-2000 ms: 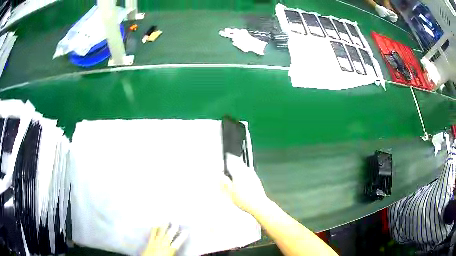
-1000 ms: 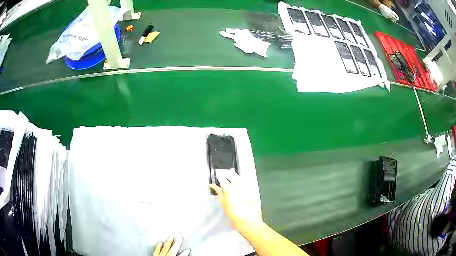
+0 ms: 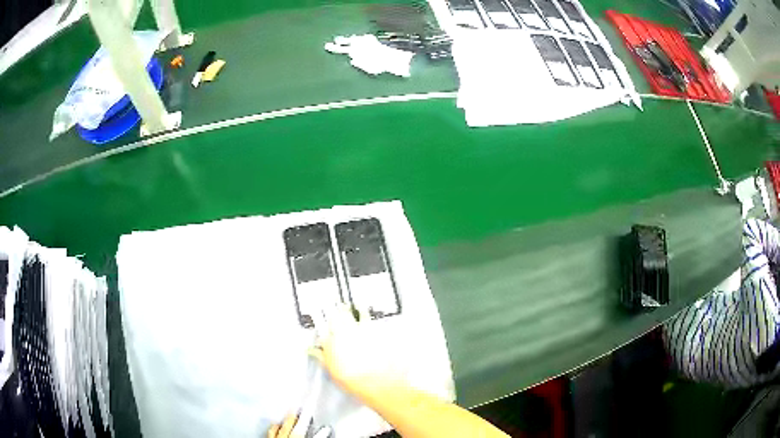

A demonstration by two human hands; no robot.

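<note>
Two black phone frames (image 3: pixel 314 248) lie side by side on a large white separator sheet (image 3: pixel 197 342), their lower parts showing white. My right hand (image 3: pixel 342 338) is over the sheet, its fingertips at the lower ends of the frames; whether it grips one is hidden. My left hand (image 3: pixel 295 426) is cut off by the bottom edge, with only some fingers showing; what it holds cannot be told. White finger covers seem to be on the fingertips.
A tall black-and-white layered stack (image 3: pixel 60 342) stands left. A black pile of frames (image 3: pixel 647 267) is right, near a person's striped sleeve (image 3: pixel 727 329). Across the bench are a blue bowl (image 3: pixel 111 128), white gloves (image 3: pixel 376 56), a sheet with frames (image 3: pixel 505 90) and a red tray (image 3: pixel 706 77).
Two frames now lie visible on the sheet, where one showed at my right hand before. My right hand has moved left. The view has shifted, and the far items sit higher and further left.
</note>
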